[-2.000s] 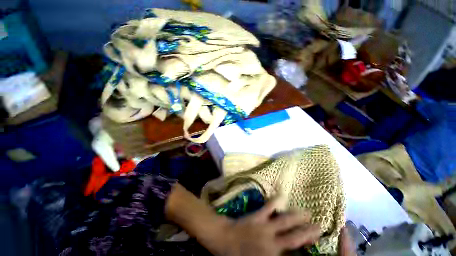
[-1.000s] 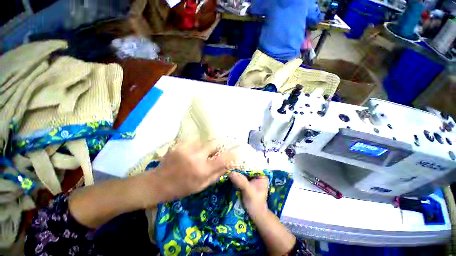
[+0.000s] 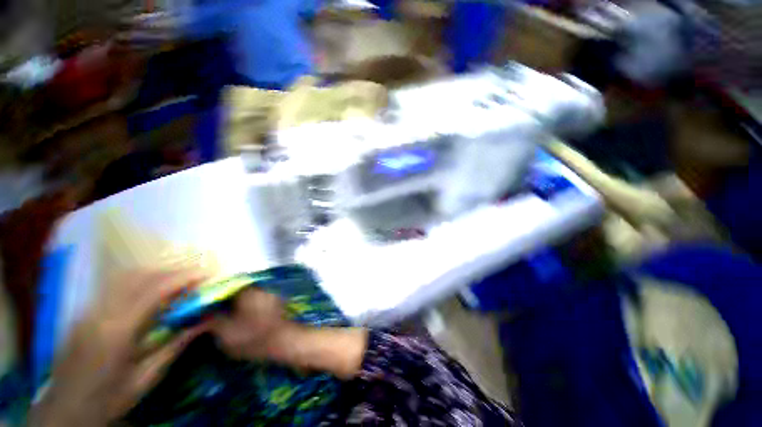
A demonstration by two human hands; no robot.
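Note:
The frame is strongly blurred. My left hand [image 3: 125, 334] is at the lower left, on the edge of the bag's blue-green printed lining [image 3: 284, 392]. My right hand [image 3: 255, 325] is beside it, with its fingers on the same cloth edge. The beige woven bag body [image 3: 125, 250] shows behind my left hand, on the white table. The printed lining hangs down towards my lap. The sewing machine [image 3: 476, 158] stands to the right of my hands, and the cloth is left of its needle area. Exact finger contact is too blurred to tell.
The white table [image 3: 200, 192] has a blue strip [image 3: 52, 300] at its left edge. Small red snips [image 3: 408, 233] lie under the machine arm. Beige bags [image 3: 326, 104] are behind the table. Blue cloth or bins and another beige bag [image 3: 685, 342] are at the right. A person in blue [image 3: 271, 42] is behind.
The view has swung right, so the machine and table sit further left and the bag pile has left the frame. Both hands remain at the lining edge, now further from the machine head.

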